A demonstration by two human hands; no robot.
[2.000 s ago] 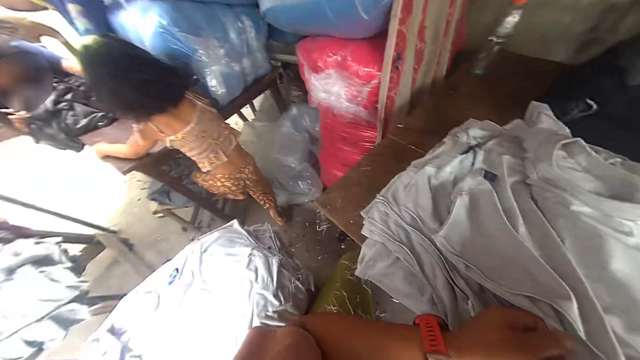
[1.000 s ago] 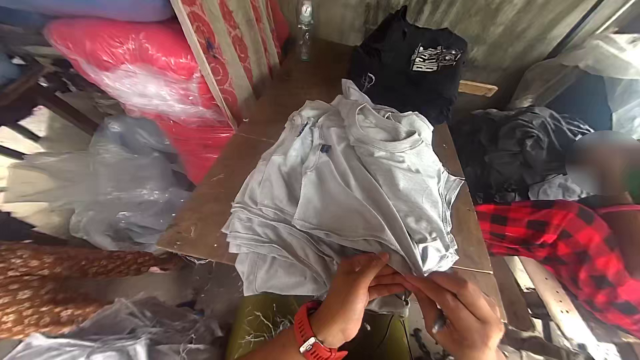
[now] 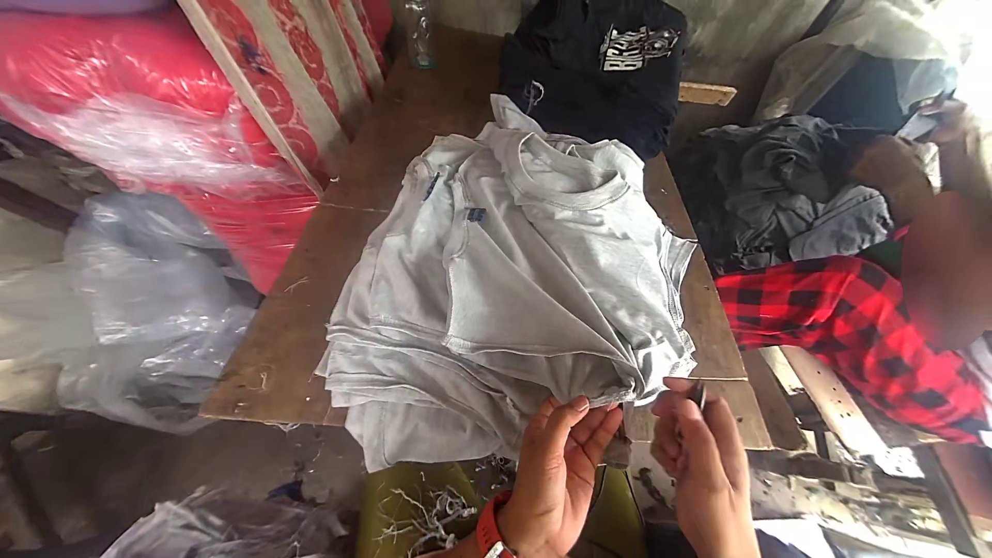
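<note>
A pile of light grey shirts [image 3: 527,287] lies on a wooden table [image 3: 287,325] in front of me. My left hand [image 3: 562,465], with a red watch [image 3: 492,527] on its wrist, is at the near edge of the pile, palm up, with thumb and fingers pinching the hem of the top shirt. Just right of it, my right hand [image 3: 701,457] has its fingers curled around a small dark metal tool [image 3: 700,395], mostly hidden; its kind cannot be told. The fingertips are close to the shirt's corner.
Folded black shirts [image 3: 593,77] and a glass bottle [image 3: 419,35] stand at the table's far end. Red plastic-wrapped bundles [image 3: 155,124] are at left. At right, a person in red-black checked cloth [image 3: 845,310] sits by dark garments [image 3: 775,186]. Cut threads [image 3: 430,515] lie below me.
The view has swung right from the other person and bundles to the table. Since a second ago, my right hand has moved slightly away from my left, off the shirt's edge.
</note>
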